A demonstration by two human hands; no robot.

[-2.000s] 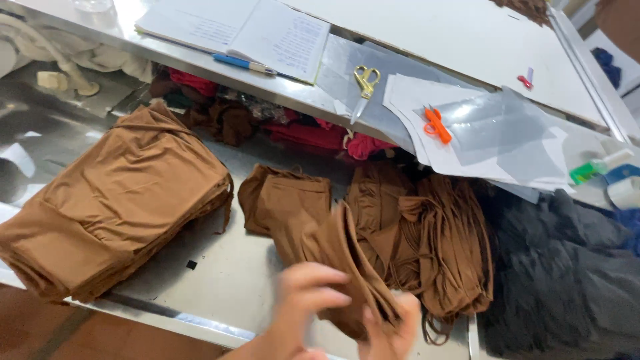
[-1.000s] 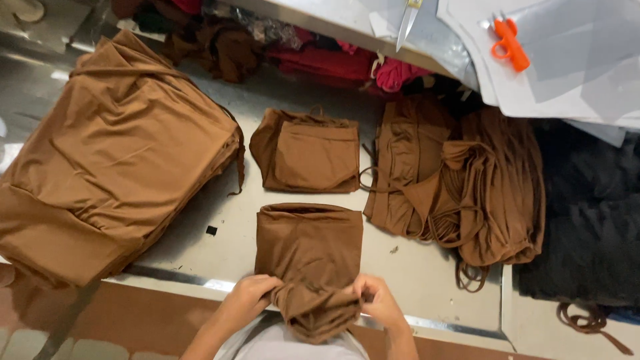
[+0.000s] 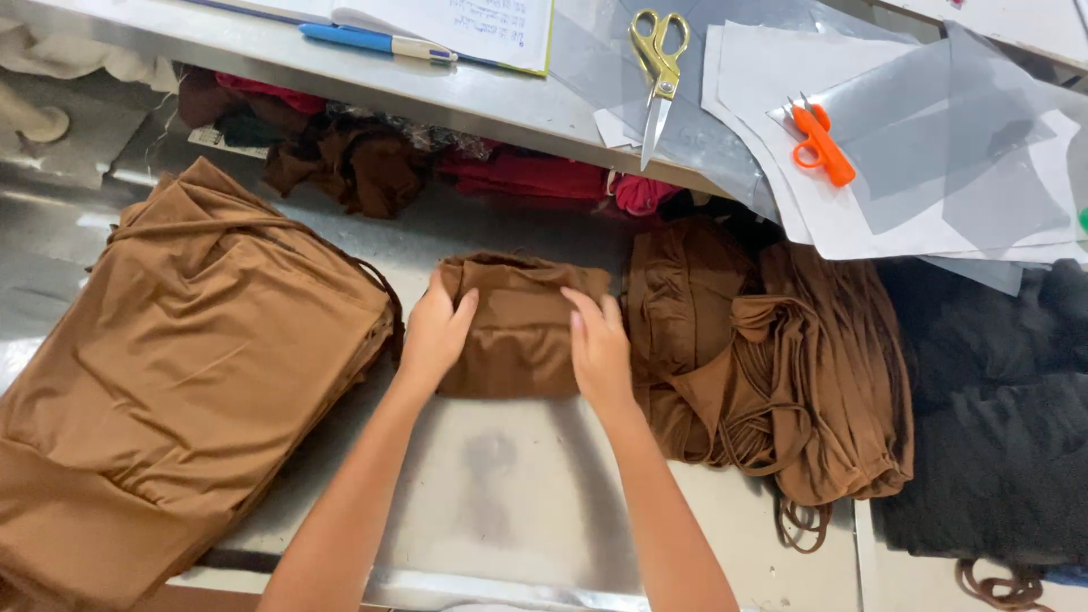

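Note:
Both hands hold a folded brown fabric piece (image 3: 523, 340) by its two sides, over the middle of the metal table (image 3: 501, 476). My left hand (image 3: 438, 327) grips its left edge, thumb on top. On the right edge rests my right hand (image 3: 599, 340), thumb and fingers on the cloth. A large stack of brown garments (image 3: 187, 340) lies to the left. Close by on the right are gathered brown garments with thin straps (image 3: 816, 365). Whatever lies under the held piece is mostly hidden.
A raised metal shelf (image 3: 527, 93) crosses the back, bearing gold-handled scissors (image 3: 659, 76), an orange thread snipper (image 3: 820, 149), a blue-and-white pen (image 3: 374, 41), a notebook with writing (image 3: 476, 25) and paper sheets (image 3: 756, 76). Red fabric (image 3: 535, 174) lies beneath. Black fabric (image 3: 986, 425) is at the right.
My hands have moved away from the table's front edge to its middle with the brown piece. It was longer, with its near end bunched; now it is folded shorter, where another folded piece lay.

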